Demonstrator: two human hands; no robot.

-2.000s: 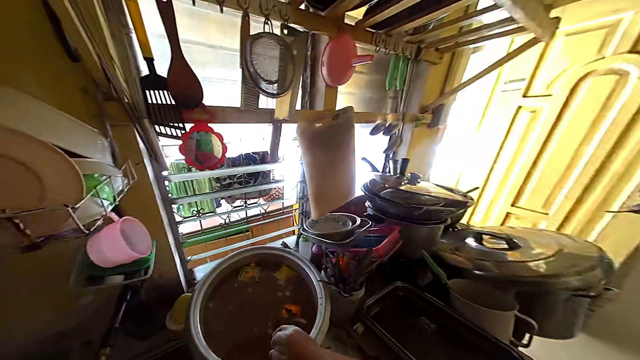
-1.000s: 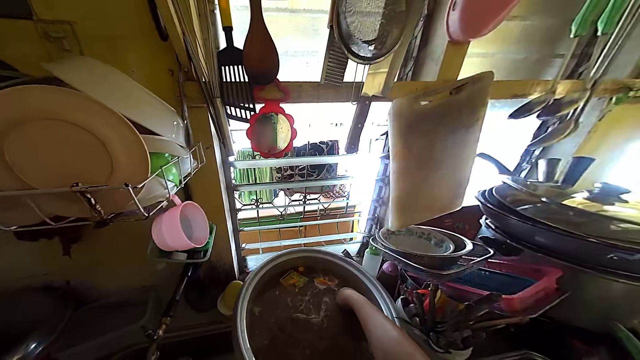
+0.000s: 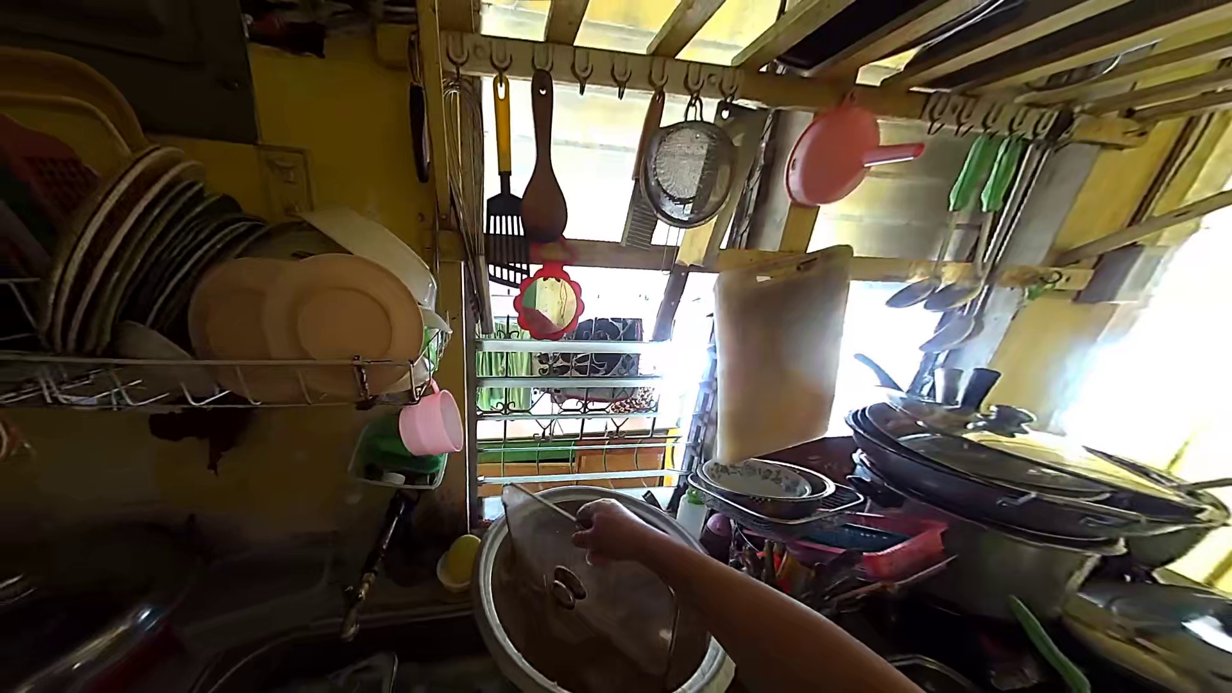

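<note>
My right hand [image 3: 608, 532] grips the edge of a flat, translucent lid or sheet [image 3: 587, 577], which has a small round knob-like part near its middle. It is tilted over a large round metal pot [image 3: 493, 616] at the lower middle. Brownish liquid [image 3: 539, 635] shows inside the pot, partly hidden by the tilted piece; whether that piece dips into the liquid I cannot tell. My left hand is out of view.
A dish rack [image 3: 192, 364] of plates is at left, with a pink mug [image 3: 431, 422] at its end. Right of the pot stand stacked bowls [image 3: 760, 479], a pink basket [image 3: 905, 549] and dark pans [image 3: 1001, 472]. A cutting board [image 3: 782, 356] leans behind; utensils and a strainer [image 3: 688, 171] hang overhead.
My right hand was over the liquid in the pot; now it holds the flat tilted piece by its edge. The view has shifted left and upward.
</note>
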